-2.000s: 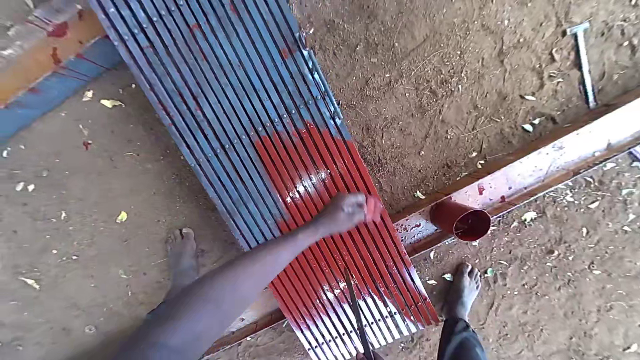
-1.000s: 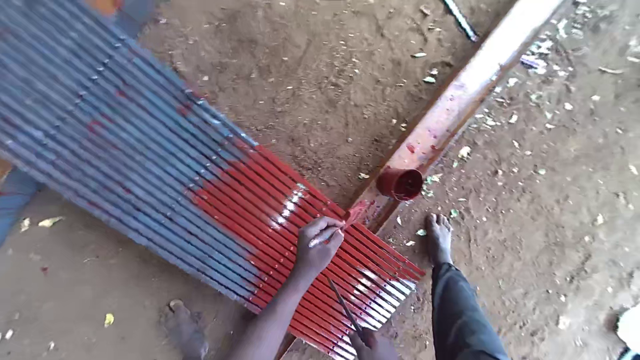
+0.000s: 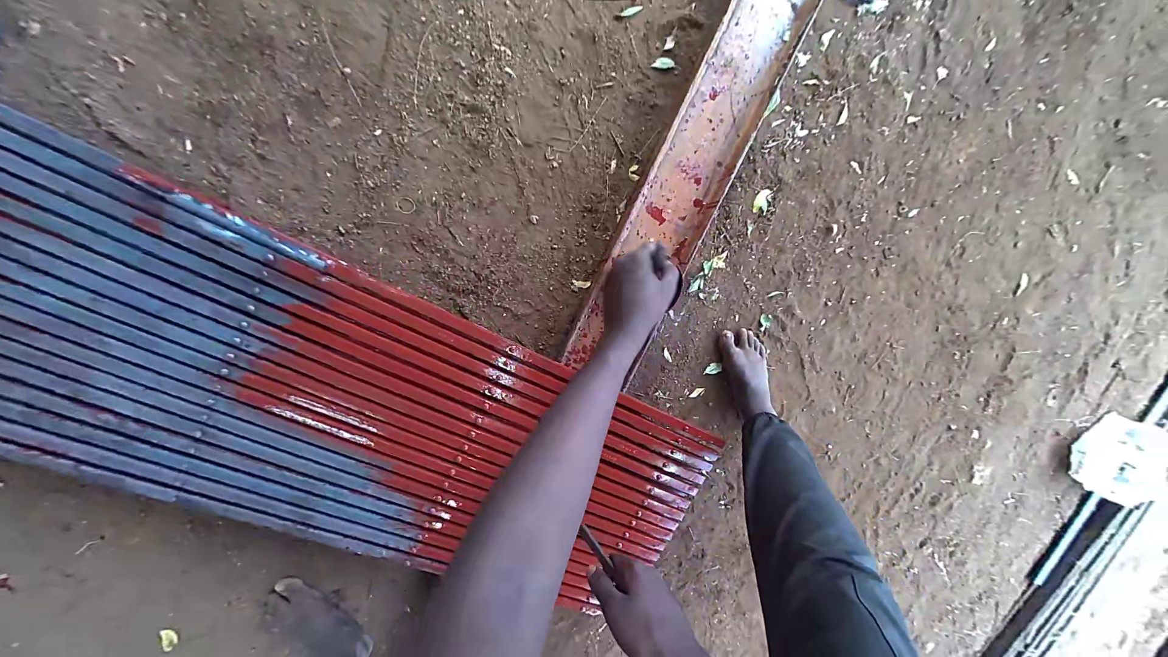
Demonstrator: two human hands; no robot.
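A slatted metal panel lies across the left and middle, part blue-grey, part wet red toward its right end. My left hand reaches over the panel with fingers curled, above the paint can, of which only a dark rim shows. The paintbrush in this hand is hidden by the hand and can. Low in the view, my right hand grips a thin dark rod at the panel's lower right edge. Where the rod's far end rests cannot be told, as my left forearm covers it.
A rusty, paint-spotted metal channel beam runs from the panel's upper edge to the top. My bare right foot stands right of the panel; the other foot is blurred below it. Dark metal bars and a whitish bag lie at right.
My left hand has moved off the red slats to the paint can by the beam. My right hand still holds the rod near the panel's end. The view has turned and shifted strongly.
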